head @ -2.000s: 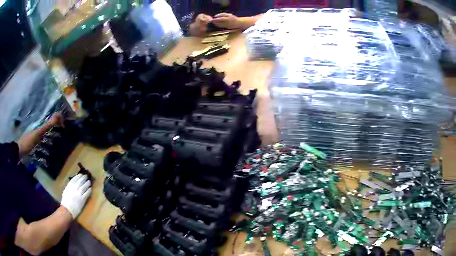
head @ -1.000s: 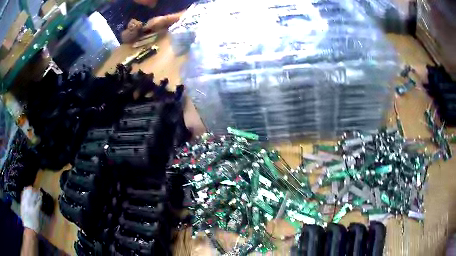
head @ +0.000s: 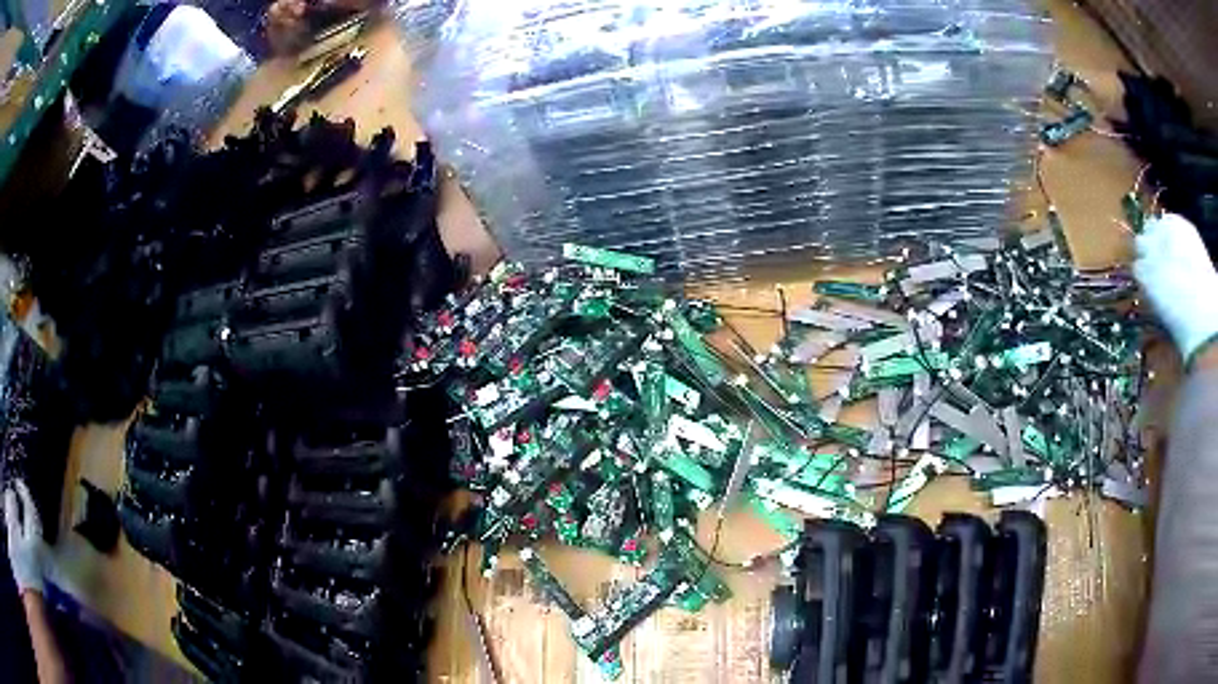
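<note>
Neither of my hands is in view. A loose heap of green circuit boards (head: 588, 401) with red and white dots and thin wires lies in front of me. A second heap of green and grey-backed boards (head: 975, 361) lies to its right. A short row of black plastic housings (head: 908, 595) stands at the front, cut off by the lower edge. More black housings (head: 334, 501) are stacked in rows at the left, with jagged black parts behind them.
A film-wrapped tray stack (head: 748, 147) stands at the back. A person's white-gloved hand (head: 1178, 278) and forearm are at the right edge, near black parts (head: 1175, 140). Another gloved hand (head: 23, 535) is at the far left. Thin yellow strips (head: 321, 67) lie at the back left.
The view has swung right and down, so the heaps sit further left and higher. The front housing row shows more fully. A gloved hand and forearm have appeared at the right edge.
</note>
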